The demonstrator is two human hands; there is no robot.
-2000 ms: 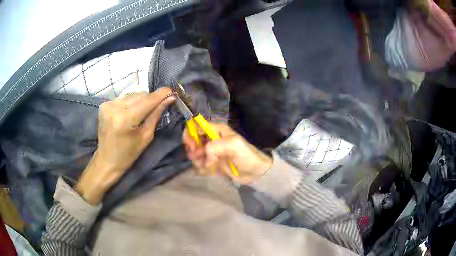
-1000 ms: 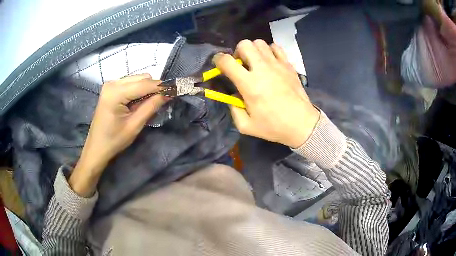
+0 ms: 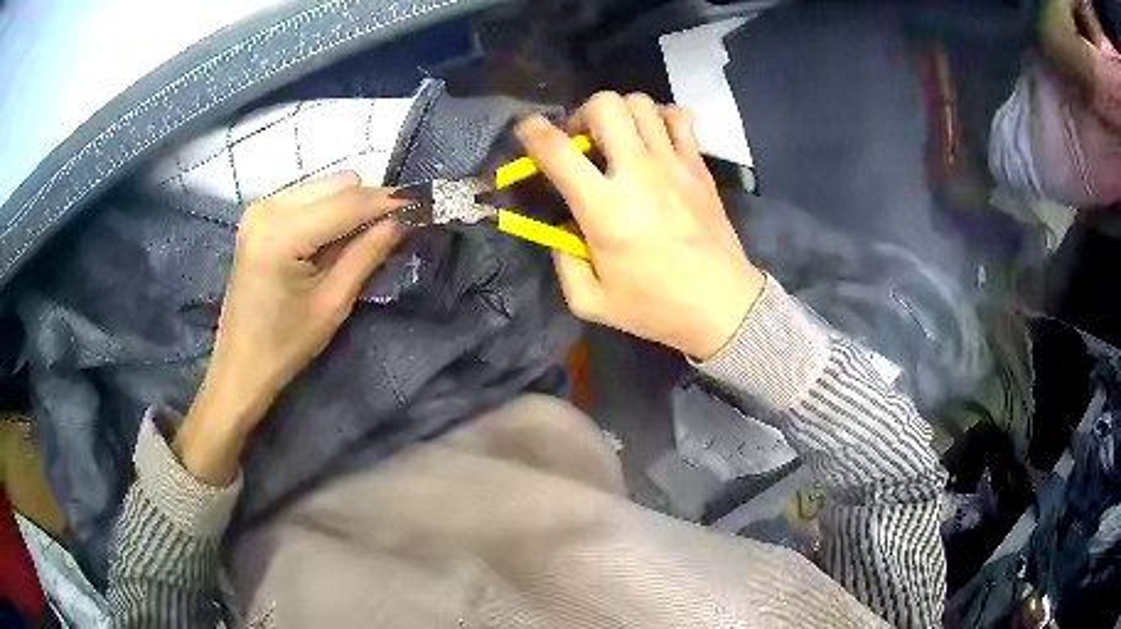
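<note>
My right hand (image 3: 658,227) holds cutting pliers (image 3: 460,200) with yellow handles spread a little apart. The jaws point left and meet the fingertips of my left hand (image 3: 295,277). My left thumb and fingers pinch a thin dark edge, likely the zipper, at the jaw tips; my fingers hide most of it. The dark grey garment (image 3: 357,369) lies over my lap under both hands. Its white quilted lining (image 3: 277,145) shows behind my left hand, beside a ribbed grey edge.
The white table's edge, wrapped in stitched grey tape (image 3: 203,105), curves across the upper left. A white piece (image 3: 707,98) lies at the upper middle right. Another person's hand (image 3: 1072,49) is near pinkish cloth (image 3: 1045,135) at the upper right. Dark cloth (image 3: 1057,528) is heaped at lower right.
Since two seconds ago my right hand has moved up and turned the pliers from slanting to nearly level, jaws at my left fingertips. Over the last second both hands have shifted only slightly.
</note>
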